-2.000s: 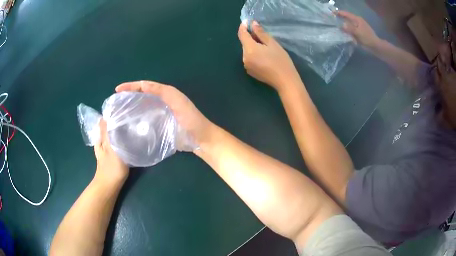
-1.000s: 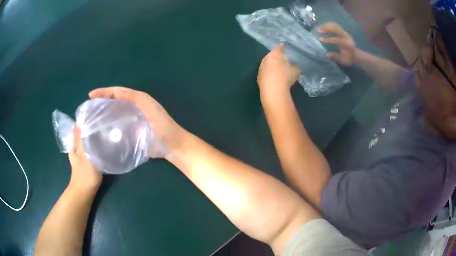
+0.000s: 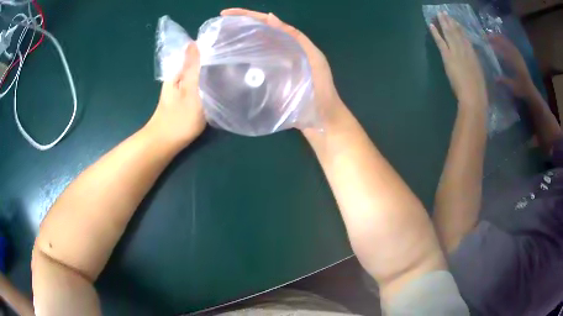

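Note:
A round clear item in a thin plastic bag (image 3: 256, 99) is held over the dark green table, with film creased and stretched over it and a small white spot near its centre. My left hand (image 3: 182, 99) grips its left side, where the bag's loose gathered end sticks out past the fingers. My right hand (image 3: 315, 68) is cupped around its upper and right side, the fingertips along the top edge. The underside of the item is hidden.
The green table (image 3: 259, 203) has its near edge below my forearms. A white cable (image 3: 75, 102) loops at the left with a red wire. At the right, a person's hands (image 3: 460, 62) rest on a flat clear bag (image 3: 503, 117). Part of another arm shows at the lower left.
The view has shifted, so the bagged item and both my hands appear higher and further right. My grip looks the same. The neighbour's bag now lies flatter under one hand.

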